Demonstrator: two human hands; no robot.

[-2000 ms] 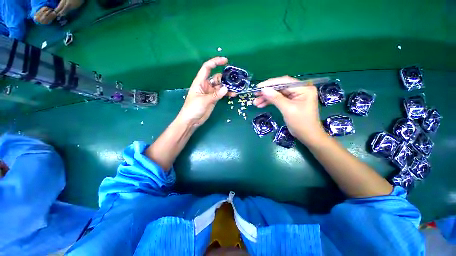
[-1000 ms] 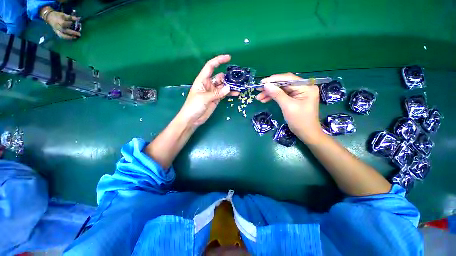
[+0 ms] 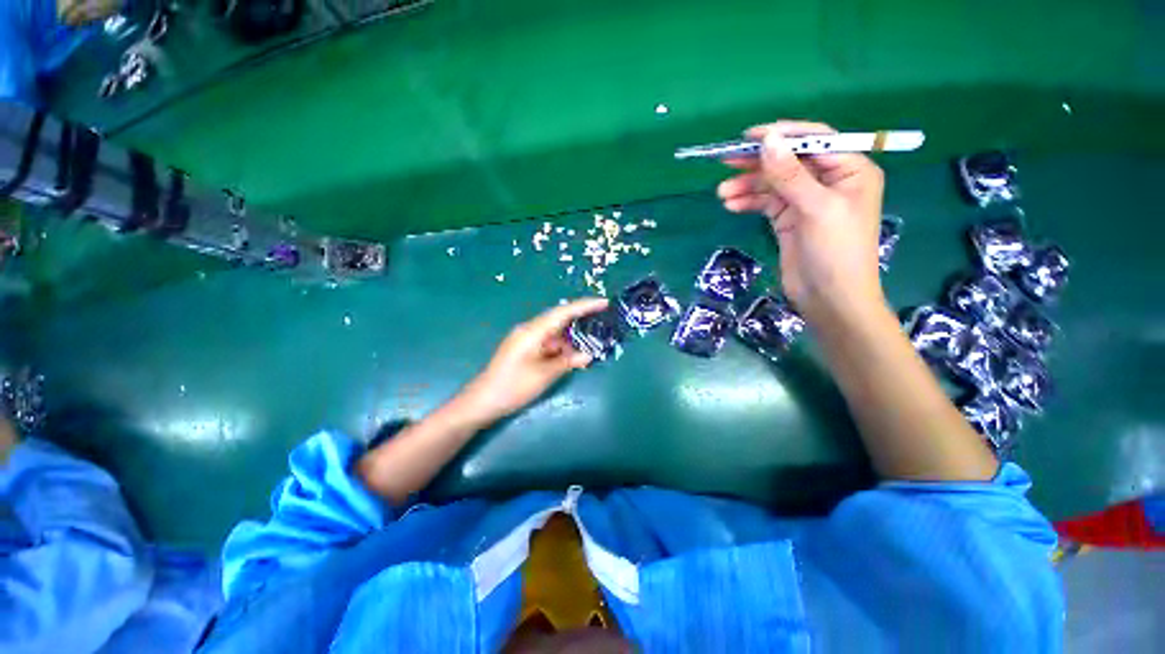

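My left hand is low on the green mat, its fingers around a dark square unit with a shiny clear film. Several like units, one of them here, lie just right of it. My right hand is raised to the right, shut on slim silver tweezers with a pale rear end; their tip points left, away from the units. Tiny cream-white pieces lie scattered on the mat above the units. Whether the left-hand unit touches the mat is unclear.
A pile of dark units lies at the right. A dark-banded metal post reaches in from the left. A brighter green strip runs along the far side. Blue sleeves of other people show at the left edge.
My left hand has moved down towards me with a unit. My right hand has lifted away up and right with the tweezers. More units now lie grouped near the middle.
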